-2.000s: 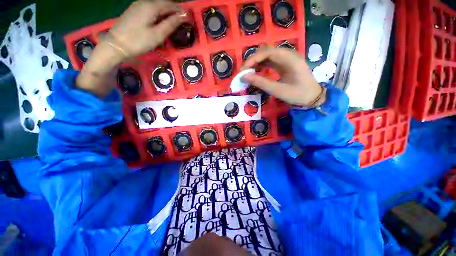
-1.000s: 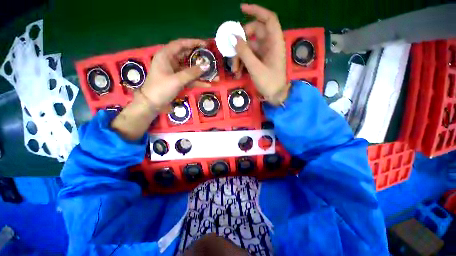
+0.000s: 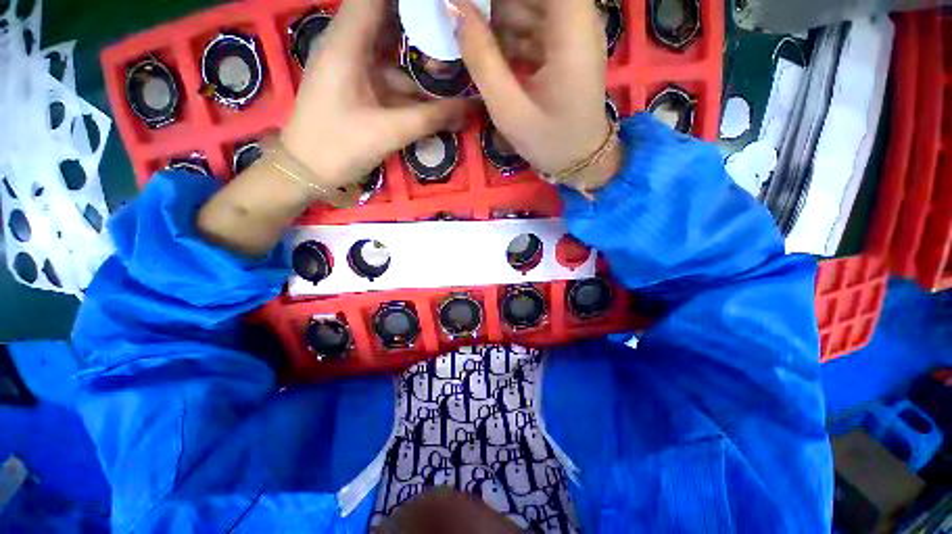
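My left hand [image 3: 360,104] holds a round black speaker driver [image 3: 436,77] with a metallic rim near the top of the picture. My right hand [image 3: 543,89] holds a white adhesive disc [image 3: 429,25] over the driver, covering its upper part. Whether the disc touches the driver, I cannot tell. Both hands are above the red compartment tray [image 3: 475,199], and the top of the picture cuts them off. Drivers sit in the tray's pockets. A die-cut adhesive strip [image 3: 449,257] with round holes lies across the tray.
Spent backing sheets [image 3: 52,167] full of holes lie at the left. A stack of white adhesive strips [image 3: 835,136] and loose white discs [image 3: 735,117] are at the right. Red spare trays [image 3: 851,302] are beyond them. A blue stool [image 3: 903,433] stands on the floor, lower right.
Two seconds ago my left hand was at a tray pocket; it then lifted a driver. The disc in my right hand has moved over that driver. The camera view has also shifted.
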